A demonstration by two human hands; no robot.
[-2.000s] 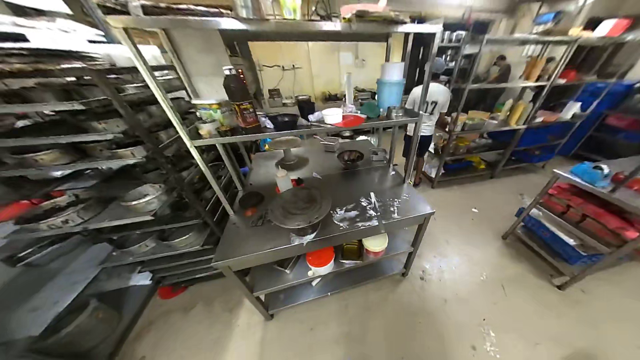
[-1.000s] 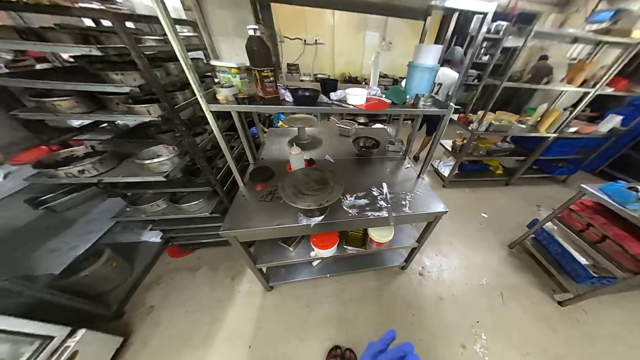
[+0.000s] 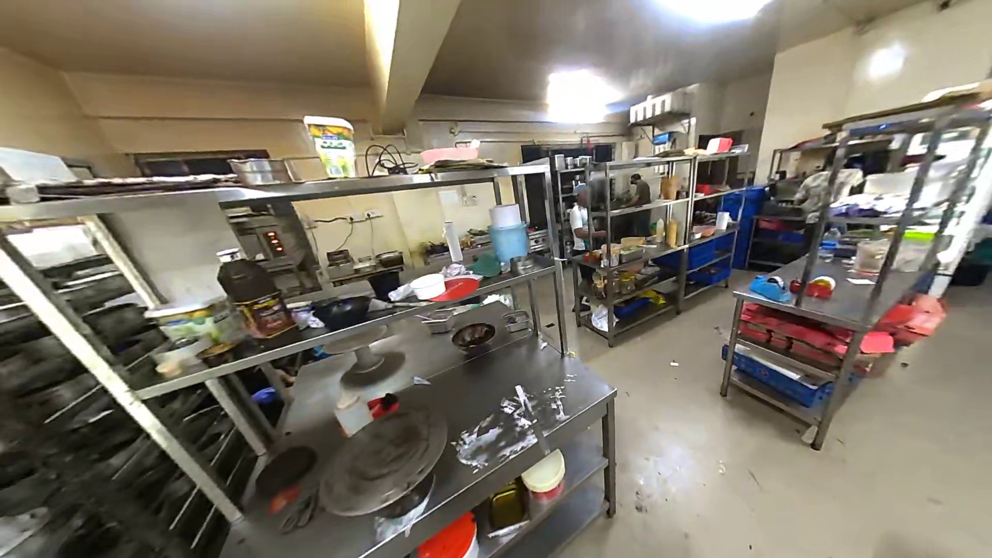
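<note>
Neither of my hands shows in the head view. Closest to me stands a steel worktable [image 3: 496, 403] with white cream smears on its top. A round cake turntable [image 3: 384, 463] lies near its front left edge, and a white bottle [image 3: 353, 415] stands just behind it. Farther back are a cake stand [image 3: 372, 364] and a dark bowl [image 3: 473, 336]. Under the tabletop, a tub with a red lid [image 3: 449, 537] and a tub with a pale lid [image 3: 544, 471] sit on the lower shelf.
A shelf [image 3: 333, 332] above the table carries a dark bottle [image 3: 254, 294], a red lid [image 3: 456, 289] and a blue container [image 3: 509, 242]. Pan racks fill the left. Rightward stands a steel rack [image 3: 814, 306] with red and blue crates. A person [image 3: 580, 225] is beside the far shelving.
The view has tilted up and moved nearer the table. A blue-gloved hand, seen at the bottom one second ago, is out of view now.
</note>
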